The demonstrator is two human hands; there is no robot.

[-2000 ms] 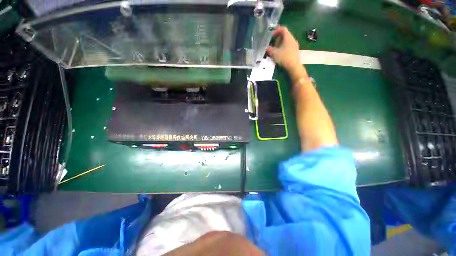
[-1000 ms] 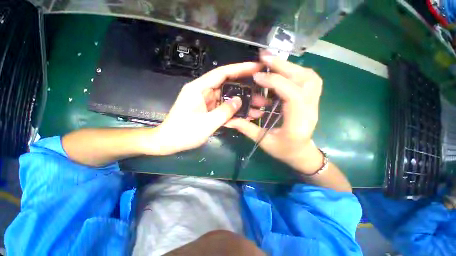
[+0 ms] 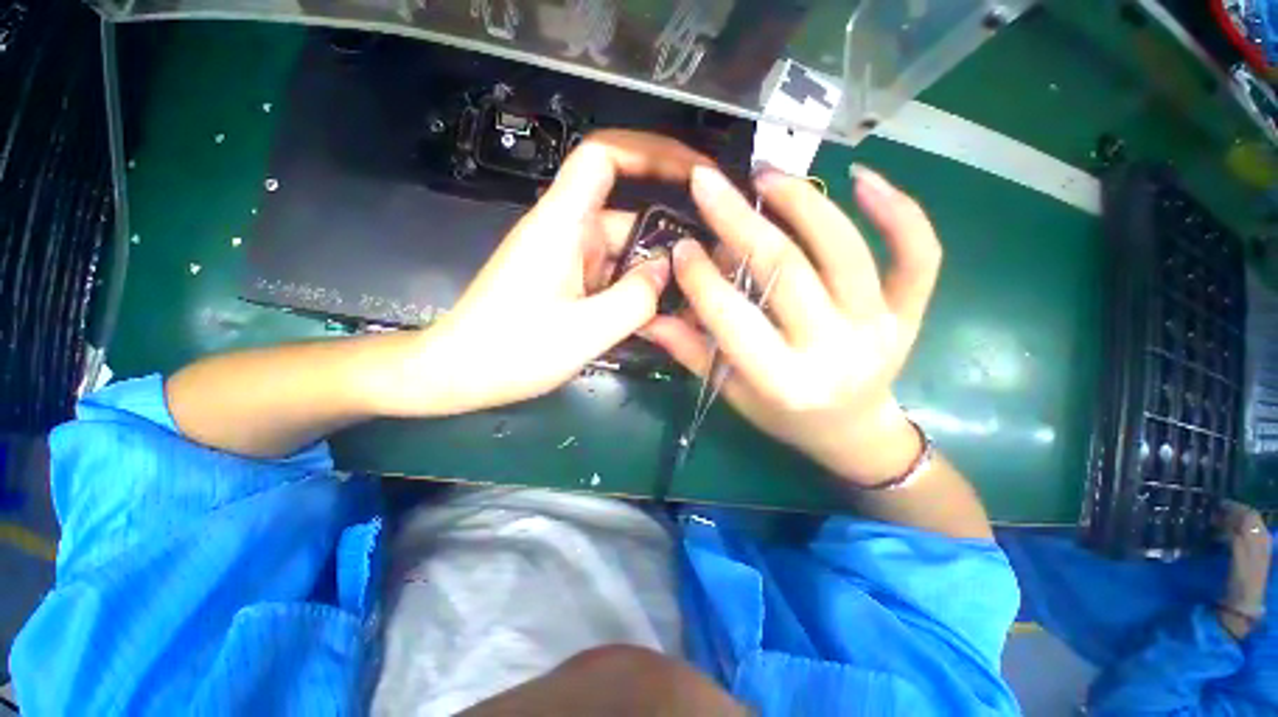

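Observation:
My left hand [image 3: 540, 294] holds a small black square watch housing [image 3: 659, 235] over the front right of the black fixture box, its open side facing up. The left thumb presses at its lower edge. My right hand [image 3: 806, 294] touches the housing with a fingertip. Silver tweezers [image 3: 712, 378] stay in the right hand's grip, their tips pointing down towards the front of the bench. The raised fixture nest [image 3: 510, 137] on the black box [image 3: 365, 210] holds no housing. The inside of the housing is partly hidden by the fingers.
A clear cover [image 3: 631, 49] spans the back of the bench. A white label [image 3: 796, 119] lies behind my right hand. Black trays stand at the right [image 3: 1177, 364] and left [image 3: 42, 210]. Small white flecks dot the green mat [image 3: 182, 322]. Another person's hand [image 3: 1246, 560] shows at the lower right.
Earlier my right hand reached to the back of the bench; then both hands met at the housing. Since then the right hand has spread its outer fingers and put a fingertip on the housing.

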